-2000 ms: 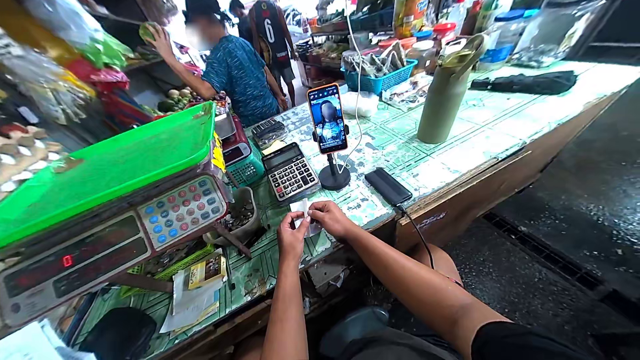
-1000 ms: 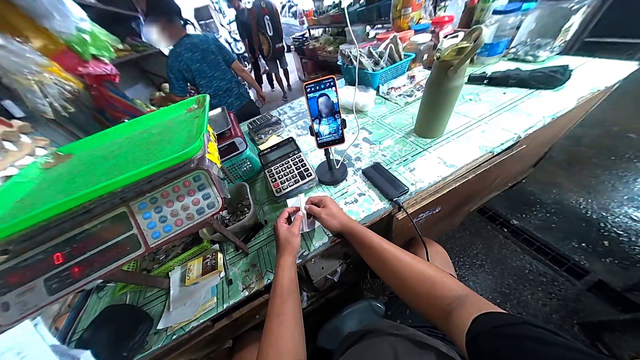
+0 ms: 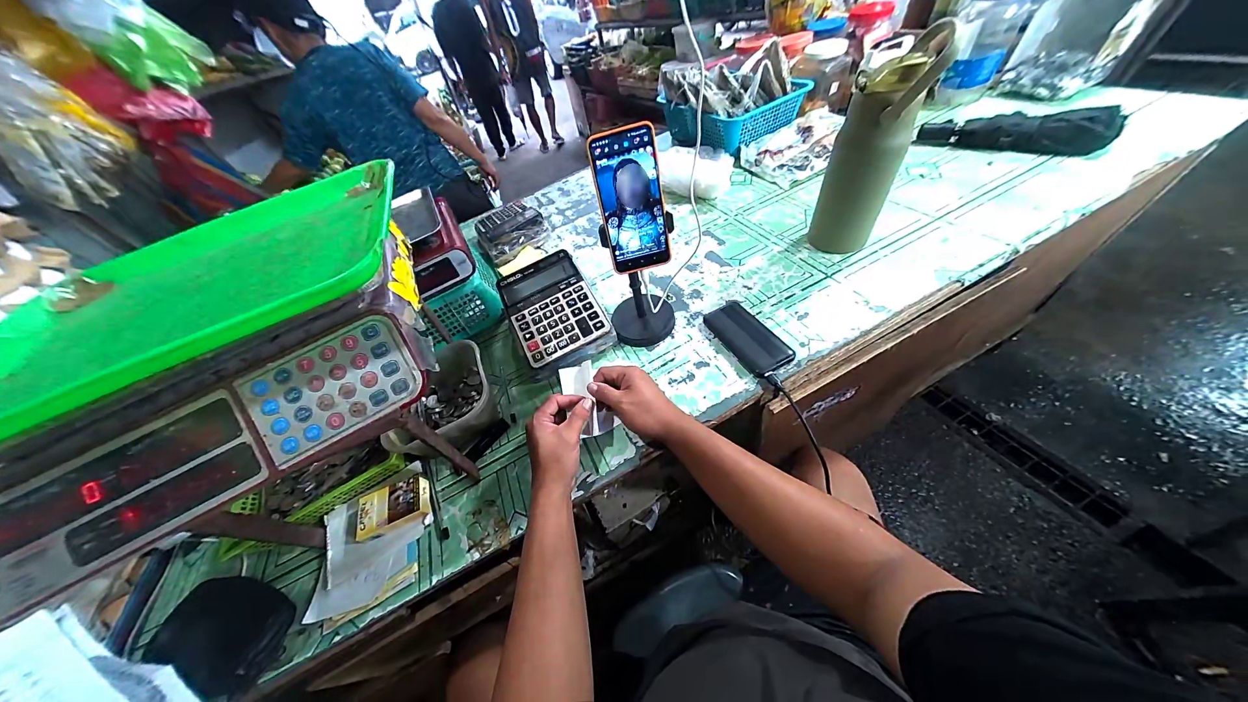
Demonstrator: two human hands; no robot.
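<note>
Both my hands meet over the near edge of the green patterned counter, pinching a small piece of white paper (image 3: 577,382). My left hand (image 3: 558,437) has it between thumb and fingertips on the left side. From the right, my right hand (image 3: 634,402) grips the same paper, its fingertips close to the left thumb. Just beyond them lies a desk calculator (image 3: 554,310). A smartphone in an orange case (image 3: 630,195) stands upright on a round black stand (image 3: 643,322). To the right of the hands rests a black power bank (image 3: 749,337) with a cable plugged in.
A weighing scale with a green tray (image 3: 205,283) fills the left side. Near it are a container of coins (image 3: 454,390), a small box on papers (image 3: 390,509) and a black pouch (image 3: 222,624). An olive bottle (image 3: 868,156), folded umbrella (image 3: 1043,131) and blue basket (image 3: 741,127) stand farther back.
The person in the blue shirt, who had an arm raised at the shelf two seconds ago, now has that arm lowered. My hands stay together on the paper.
</note>
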